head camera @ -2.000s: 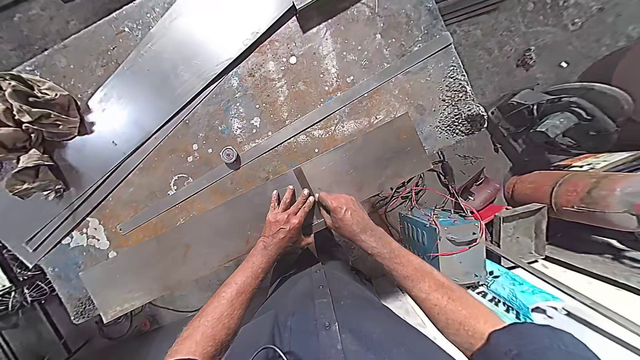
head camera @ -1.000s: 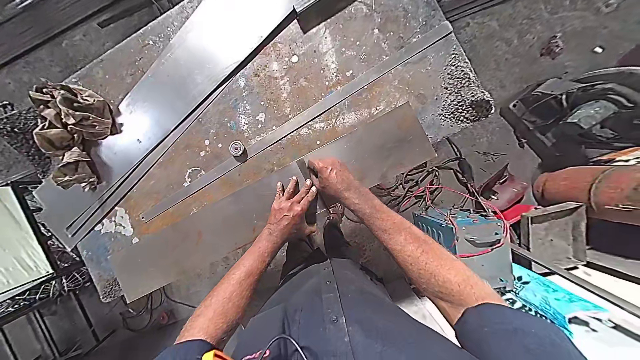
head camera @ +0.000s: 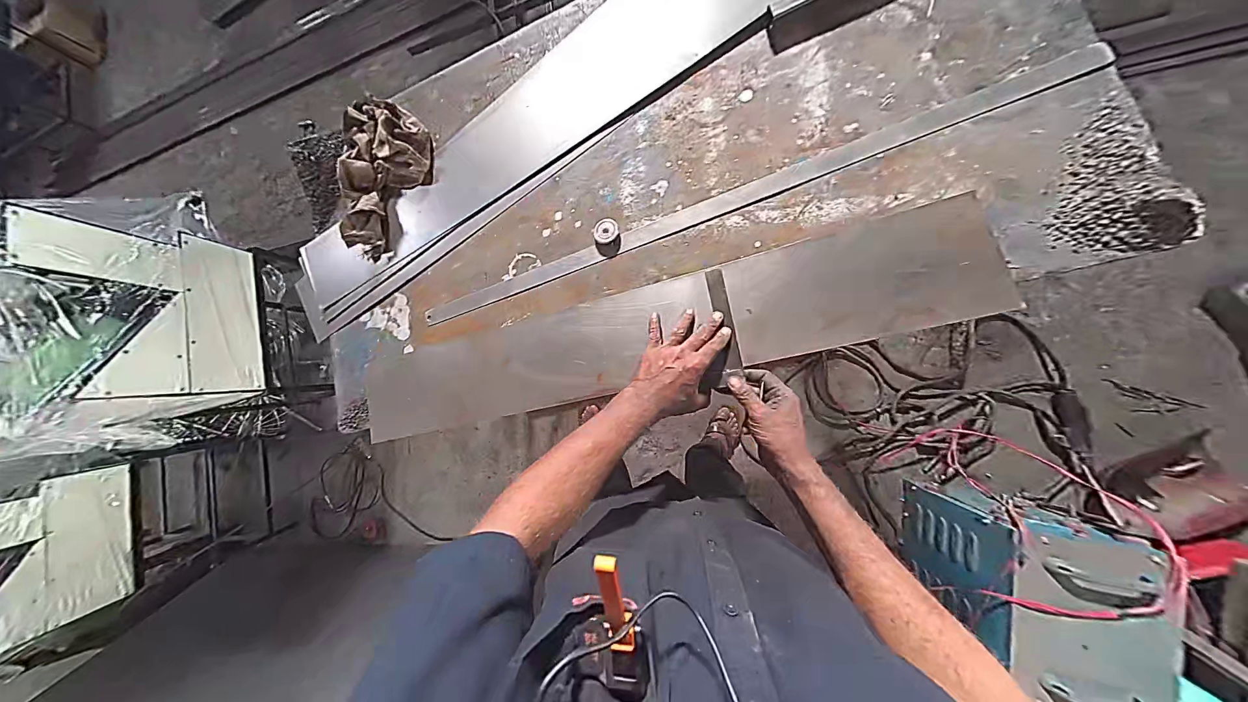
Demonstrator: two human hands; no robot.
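Observation:
A long flat sheet-metal strip point(head camera: 868, 278) lies across the near side of the worktable. Across it sits a narrow dark metal straightedge, possibly a square's blade point(head camera: 720, 302). My left hand point(head camera: 678, 369) rests palm down with its fingers spread, the fingertips on the sheet and against the blade. At the blade's near end, by the sheet's edge, my right hand point(head camera: 770, 414) has its fingers curled; what is between them is too small to tell. Farther back, a long thin metal bar point(head camera: 858, 146) lies diagonally, with a small round metal piece point(head camera: 605, 232) touching it.
Large bright metal sheets point(head camera: 585, 88) and a crumpled brown cloth point(head camera: 383, 166) lie on the worktable point(head camera: 780, 107). Tangled cables point(head camera: 877, 390) and a blue-and-grey machine, apparently a welder point(head camera: 1082, 585), stand at right. Plastic-wrapped panels point(head camera: 146, 302) are at left.
My right hand has moved from the middle of the sheet strip, beside the blade, back to the near edge. My left hand remains at the blade. The view has shifted leftward.

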